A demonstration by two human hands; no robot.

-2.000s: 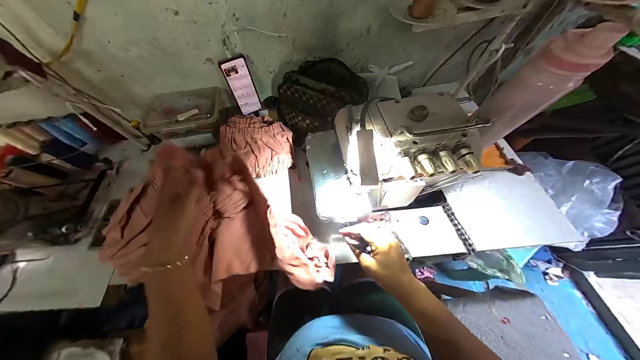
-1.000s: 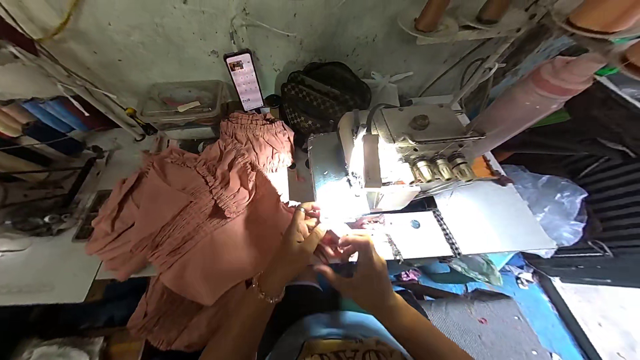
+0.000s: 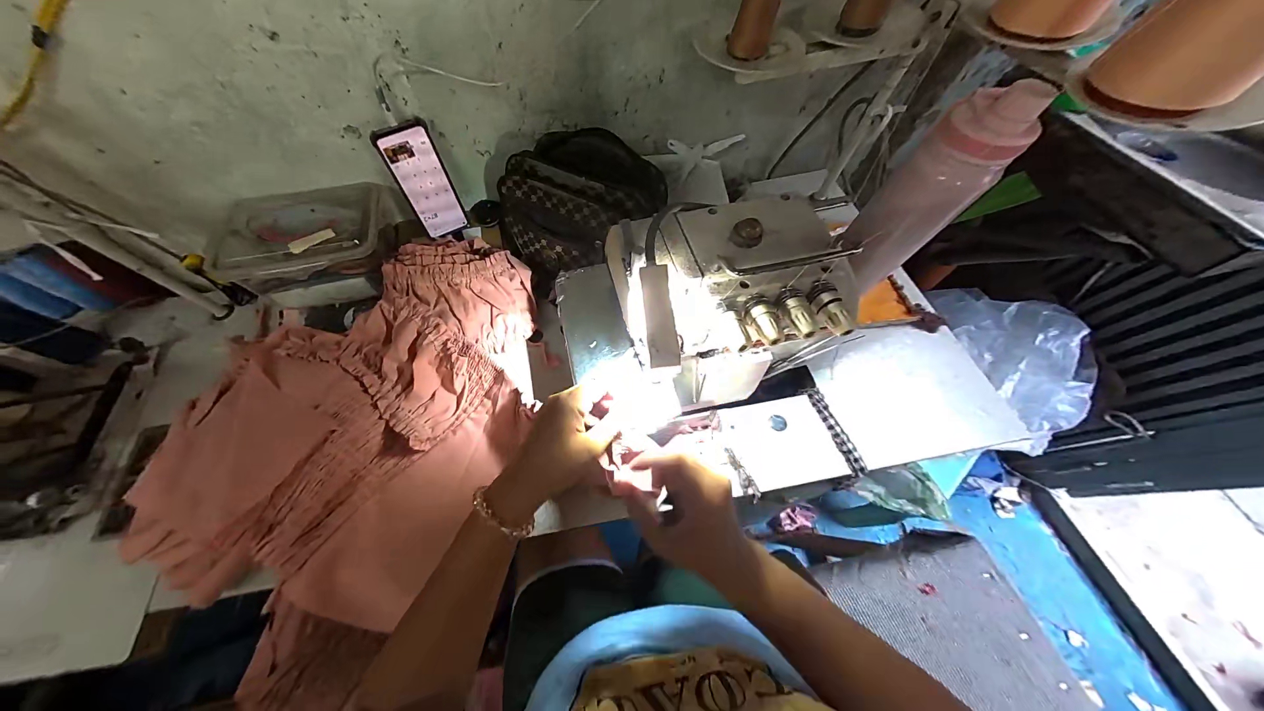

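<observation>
My left hand [image 3: 558, 449], with a bracelet at the wrist, grips the edge of a pink garment [image 3: 395, 494] close to the front of a sewing machine [image 3: 721, 257]. Beside it my right hand [image 3: 691, 509] pinches a lit fold of the same pink fabric. Bright lamp light washes out the needle area and hides the fabric edge there. The rest of the garment, with gathered, shirred bands, lies bunched on the table to the left and hangs over its front edge.
A phone [image 3: 423, 178] leans on the wall beside a clear plastic box [image 3: 296, 232]. Behind the machine sit a checkered bag [image 3: 583, 193] and thread cones [image 3: 1175, 59]. A pink bottle [image 3: 948, 178] stands right of it, near a clear plastic bag [image 3: 1027, 360]. A checkered strip [image 3: 834, 432] crosses the white table.
My left hand has moved from over the garment at the left to the machine's front, beside my right hand. The garment now lies more spread out on the left.
</observation>
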